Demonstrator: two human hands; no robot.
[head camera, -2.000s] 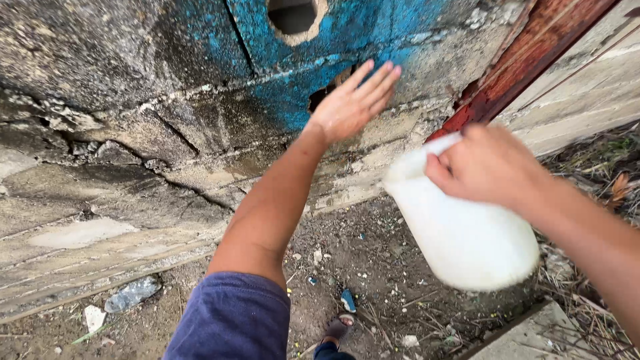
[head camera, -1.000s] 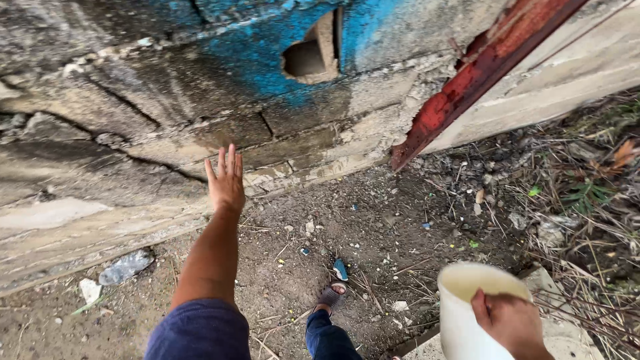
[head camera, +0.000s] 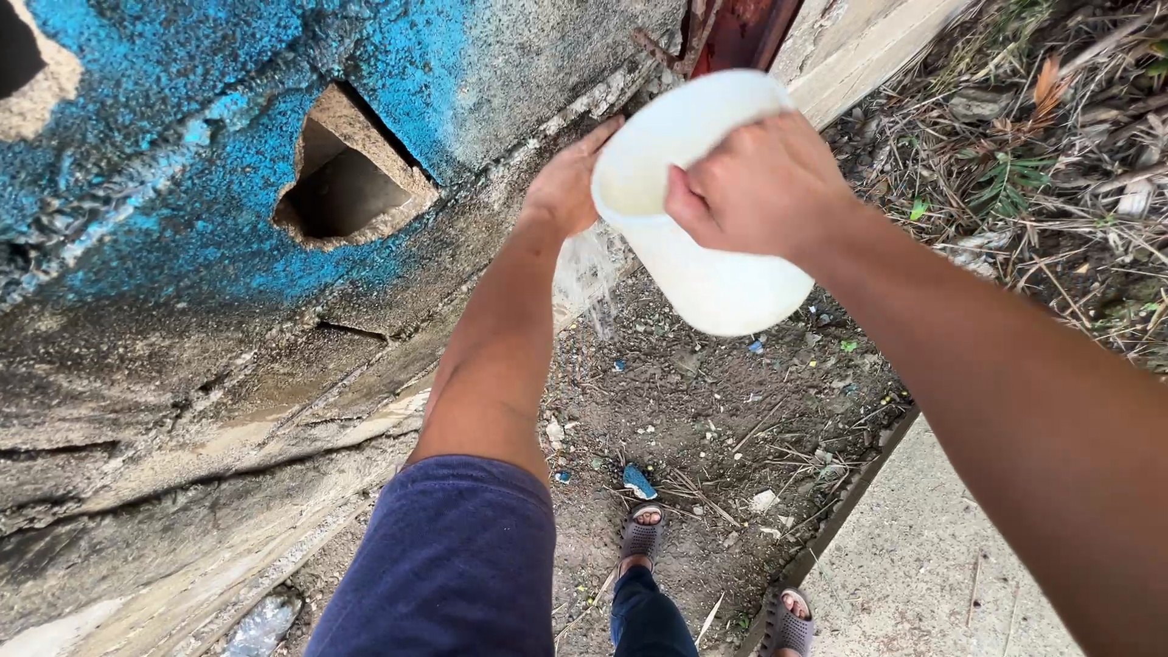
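Note:
My right hand (head camera: 762, 187) grips a white plastic pitcher (head camera: 730, 287) by its handle side, with the vessel tilted toward the wall. Beside its rim is my left hand (head camera: 568, 178), palm turned up and fingers partly hidden behind the pitcher. Water (head camera: 587, 274) runs down below the left hand. Both hands are close to the block wall (head camera: 228, 365), whose upper part bears blue paint (head camera: 429, 82). A broken hole (head camera: 342, 187) opens in the wall left of my hands.
A rusty red metal post (head camera: 741, 36) stands against the wall at the top. Dry twigs and plants (head camera: 1013, 182) cover the ground at right. A concrete slab (head camera: 931, 557) lies at lower right, near my sandalled feet (head camera: 643, 534). Clear crumpled plastic (head camera: 263, 625) lies at lower left.
The pitcher has moved from the lower right up to the wall beside my left hand and is now tilted. My left hand has turned palm up, and water is falling below it.

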